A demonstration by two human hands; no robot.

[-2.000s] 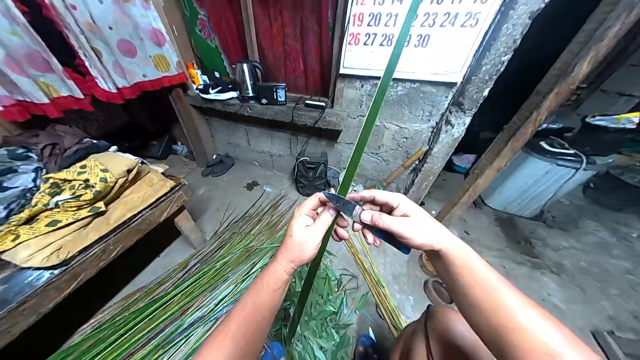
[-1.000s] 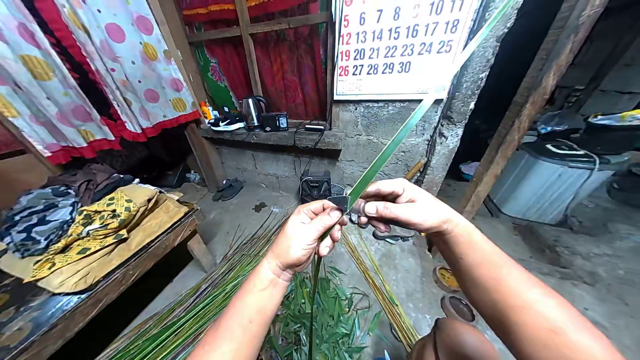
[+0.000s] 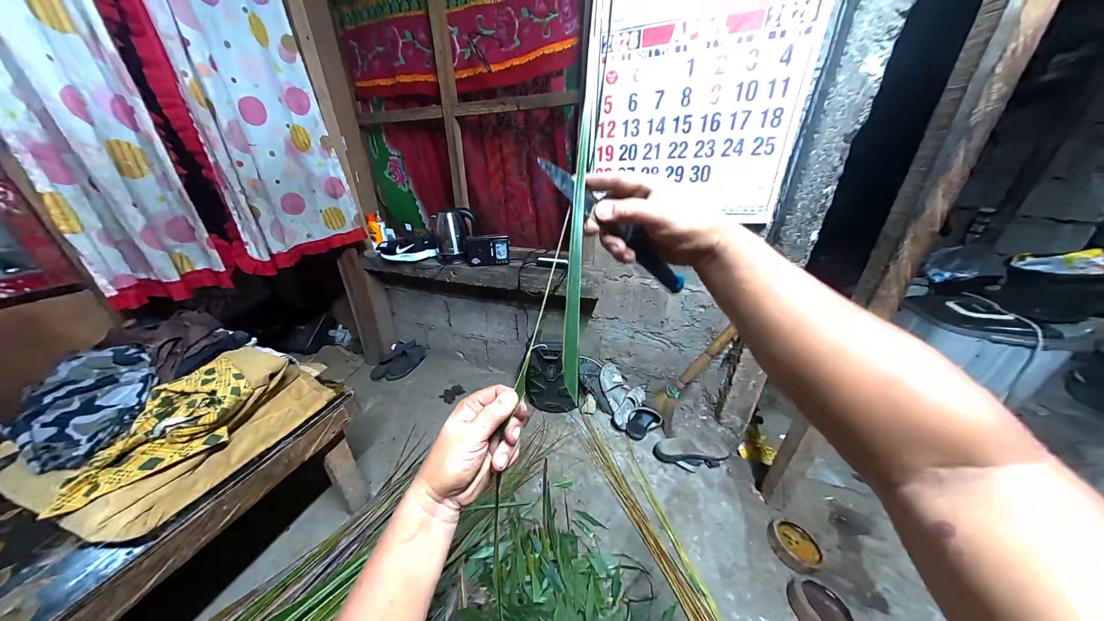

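My left hand (image 3: 474, 444) pinches a thin leaf midrib (image 3: 542, 323) that runs up toward my other hand. Raised in front of the wall calendar, my right hand (image 3: 647, 216) holds a knife (image 3: 561, 179) with a dark handle, its blade pointing up and left. A long green leaf strip (image 3: 573, 310) hangs at the blade and the fingers of that hand, its lower end apart from my left hand. Below lie cut green leaf pieces (image 3: 552, 561), a pile of long leaves (image 3: 345, 552) on the left and a bundle of thin yellowish midribs (image 3: 651, 526) on the right.
At left stands a wooden bench (image 3: 216, 509) with folded cloths (image 3: 172, 414). A ledge (image 3: 492, 274) holds an electric kettle (image 3: 452, 235) and shoes. Sandals (image 3: 625, 401), a broom (image 3: 703, 362) and round containers (image 3: 795, 545) are on the floor, with a wooden post (image 3: 931, 190) at right.
My right hand has moved up and away from my left hand with the knife. The leaf strip and the midrib now stand apart between my hands. The view has shifted somewhat.
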